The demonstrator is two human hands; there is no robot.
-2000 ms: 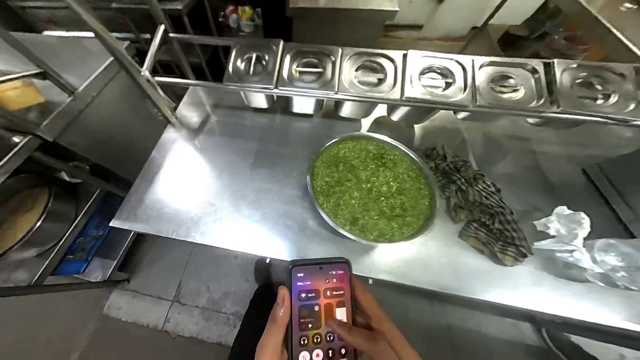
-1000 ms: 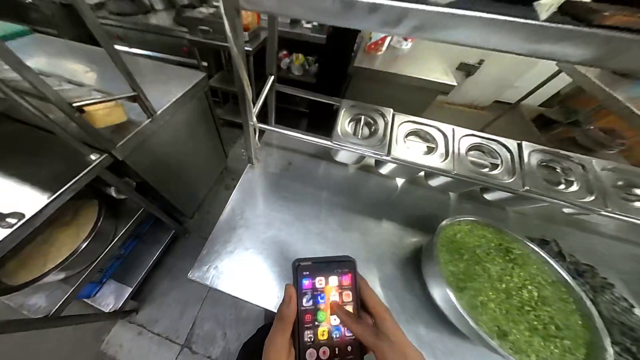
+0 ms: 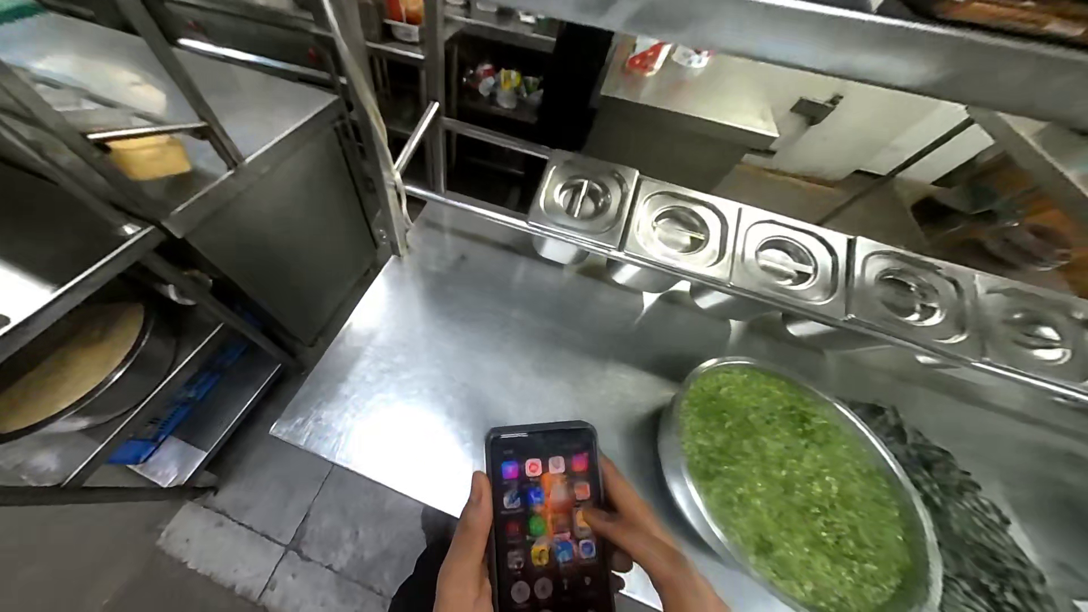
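Note:
A smartphone [image 3: 548, 518] with a lit screen of app icons is upright between my two hands, at the bottom middle of the head view. My left hand [image 3: 467, 548] holds its left edge, thumb along the side. Around the right edge curl fingers of my right hand [image 3: 650, 540], its thumb over the screen. To the right, a round metal bowl [image 3: 922, 510] full of chopped greens [image 3: 790, 484] stands on the stainless steel table [image 3: 510, 340]. A dark striped cloth [image 3: 960, 501] lies crumpled beside the bowl.
Several lidded steel containers [image 3: 680, 229] sit in a rail along the table's far side. At left are a steel counter with a yellow block [image 3: 149, 157], a large pot [image 3: 140, 374] on a low shelf and a blue crate [image 3: 170, 408]. Grey floor tiles [image 3: 340, 535] show below.
The view has swung left since the oldest frame, so the bowl appears farther right. The phone's screen has gone from a control panel to app icons. Both hands still hold the phone.

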